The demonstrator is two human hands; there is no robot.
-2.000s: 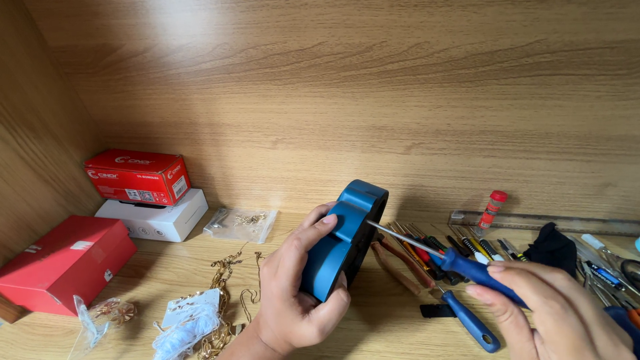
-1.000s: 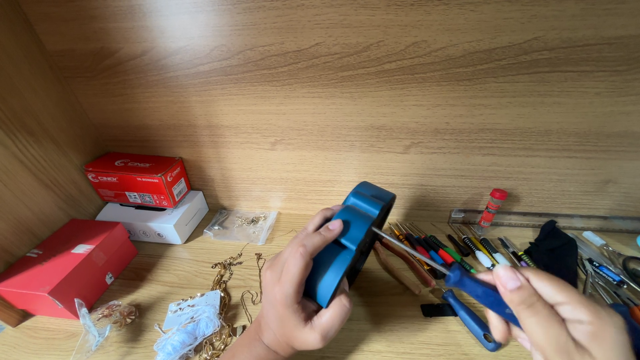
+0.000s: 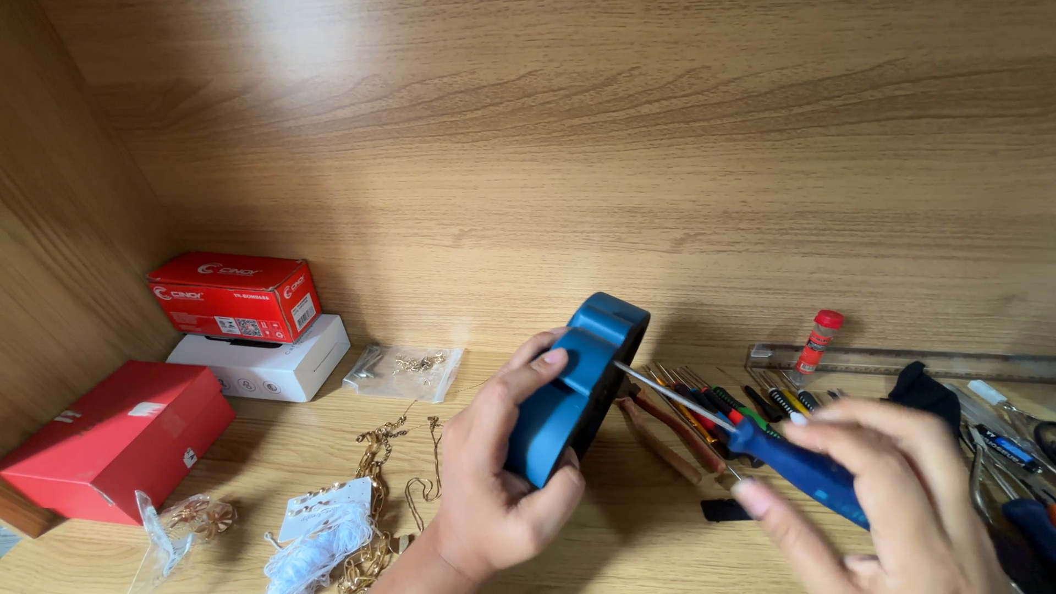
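Observation:
My left hand grips a blue device with a rounded plastic housing and holds it tilted on edge above the table. A screwdriver with a blue handle points at the dark side of the housing, where its metal shaft meets that face; the tip is hidden. Around the handle, my right hand has its fingers spread, thumb below and fingers above. Whether the fingers touch the handle is hard to see. Behind the shaft lie pliers with brownish handles.
Red boxes and a white box stand at the left. Gold chains, white thread and a small plastic bag lie nearby. Several small tools, a clear ruler, a red-capped tube and black cloth lie right.
The fingers of my right hand, closed around the screwdriver handle a second ago, have spread apart. My left hand still holds the blue device in much the same place.

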